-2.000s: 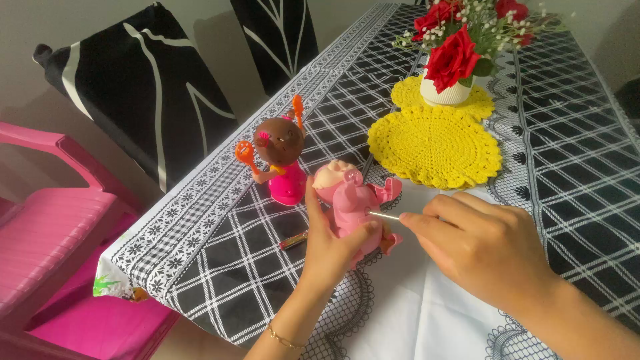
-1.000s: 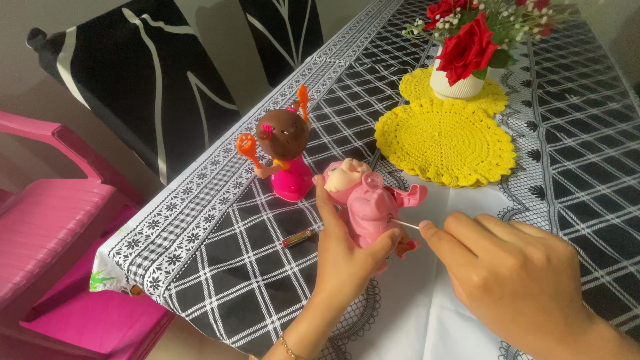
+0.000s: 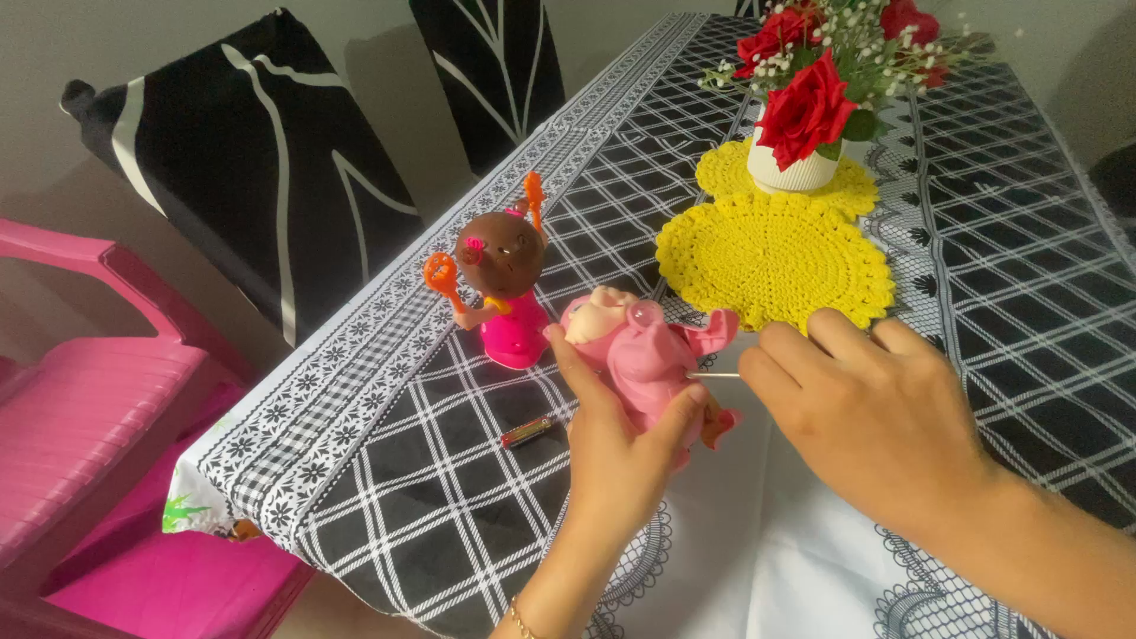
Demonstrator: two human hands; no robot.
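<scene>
My left hand (image 3: 626,426) grips a pink plastic toy figure (image 3: 652,368) with a cream-coloured face, tilted over the table. The thin metal shaft of a tool (image 3: 714,375), perhaps a screwdriver, meets the figure's right side. My right hand (image 3: 861,408) holds that tool and hides its handle. A small cylindrical battery (image 3: 527,432) lies on the tablecloth, left of my left hand. Behind it stands a doll (image 3: 510,293) with a brown head, a bright pink body and orange pieces in its raised hands.
Yellow crocheted doilies (image 3: 772,262) lie beyond the figure, with a white ribbed vase (image 3: 790,169) of red roses on the farther one. A black-and-white patterned cloth (image 3: 390,479) covers the table. A pink plastic chair (image 3: 89,382) stands at the left, and black-covered chairs (image 3: 222,169) line the far left side.
Both hands stay at the pink figure, and the tool shaft remains against its right side. The battery shows more fully than two seconds ago. The doll stands where it was.
</scene>
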